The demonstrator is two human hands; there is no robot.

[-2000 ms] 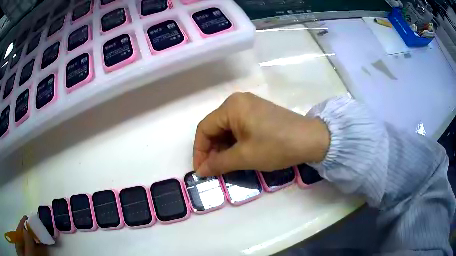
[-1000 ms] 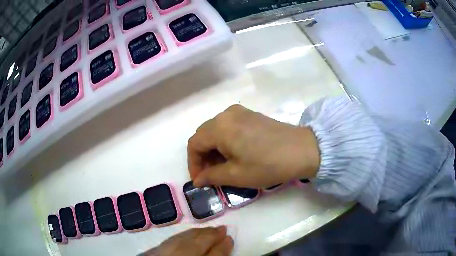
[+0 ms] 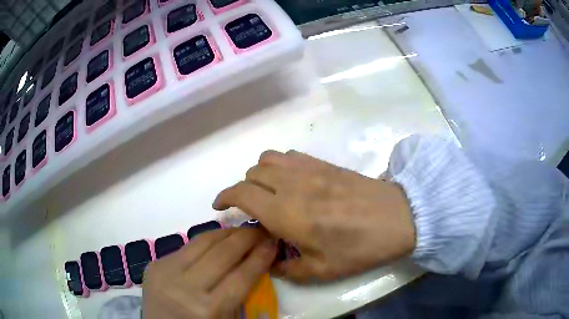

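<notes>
My left hand (image 3: 206,274) and my right hand (image 3: 330,218) meet over the row of pink-rimmed watch units. An orange-handled tool (image 3: 261,300) sticks out below my left fingers, which close around it; its head is hidden. My right hand is palm down, index finger stretched left, its other fingertips hidden. A dark unit shows between the hands, mostly covered. Several black-faced watch units (image 3: 113,265) run left from there, side by side on the table. Whatever my right hand grips cannot be seen.
A thick white foam tray (image 3: 249,68) of pink-rimmed units fills the upper left, its edge above the table. A blue parts bin (image 3: 521,25) and white sheet (image 3: 474,112) lie at the right. A dark green surface borders the top.
My left hand, at the far left with the orange tool two seconds ago, has come in to meet the right. My right index finger has stretched left, and the hands now cover the glossy units.
</notes>
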